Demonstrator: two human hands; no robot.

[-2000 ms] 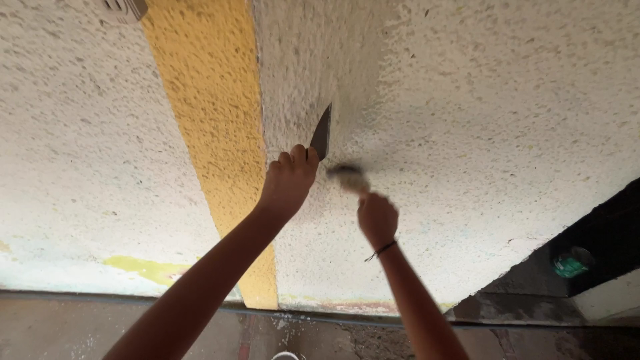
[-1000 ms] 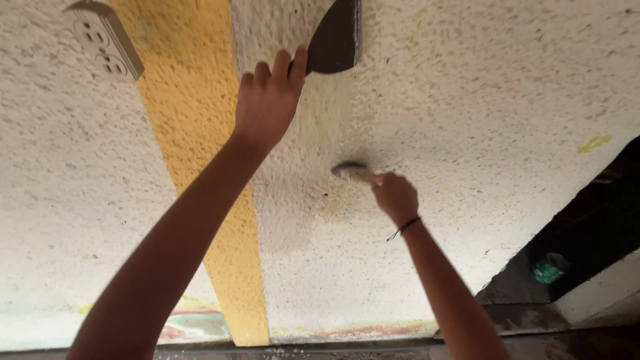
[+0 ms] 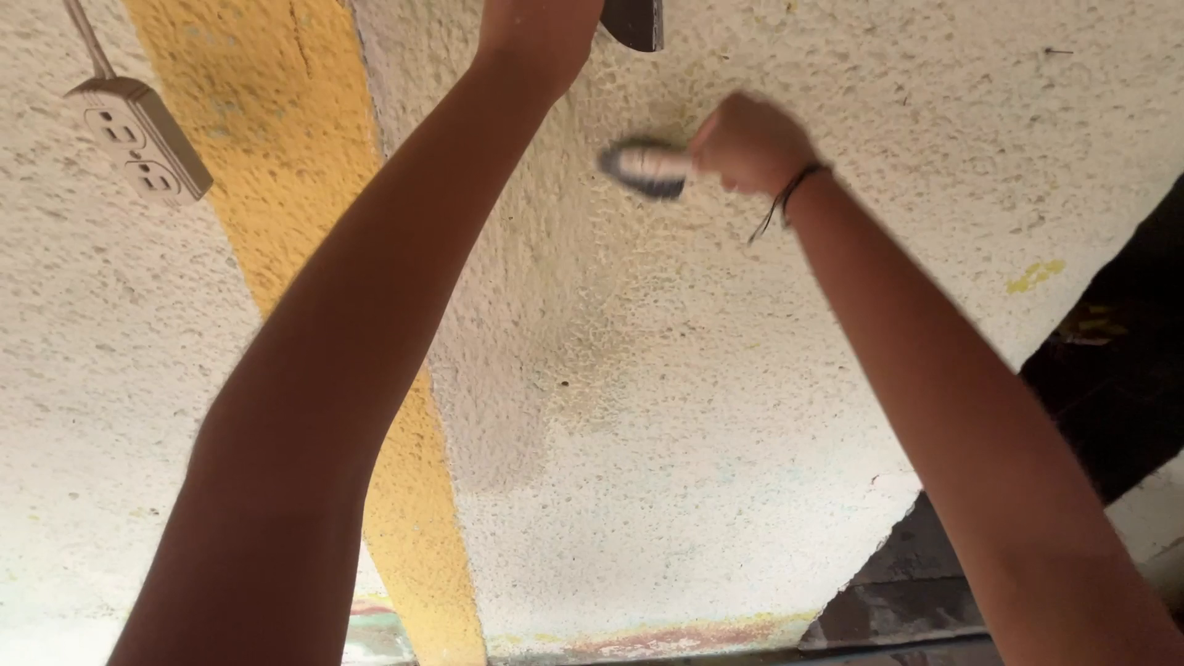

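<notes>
At the top edge of the head view, my left hand (image 3: 541,37) is partly cut off by the frame. Just right of it shows the dark blade of a putty knife (image 3: 635,22); the handle is out of view, and the earlier frames show this hand gripping it. My right hand (image 3: 754,143), with a dark cord bracelet at the wrist, holds the pale handle of a brush (image 3: 647,168) with dark bristles, blurred by motion. The brush is at the rough, textured off-white wall (image 3: 703,370), below and right of the blade. A damp-looking, darker patch lies around and below the brush.
A yellow painted band (image 3: 277,139) runs down the wall left of my hands. A power outlet block (image 3: 139,141) hangs on its cord at upper left. A small nail (image 3: 1059,52) sticks out at upper right. A dark opening (image 3: 1110,370) borders the wall at right.
My left hand has moved up the wall with the putty knife, now mostly out of frame. The brush in my right hand has also moved up. More of the outlet block shows.
</notes>
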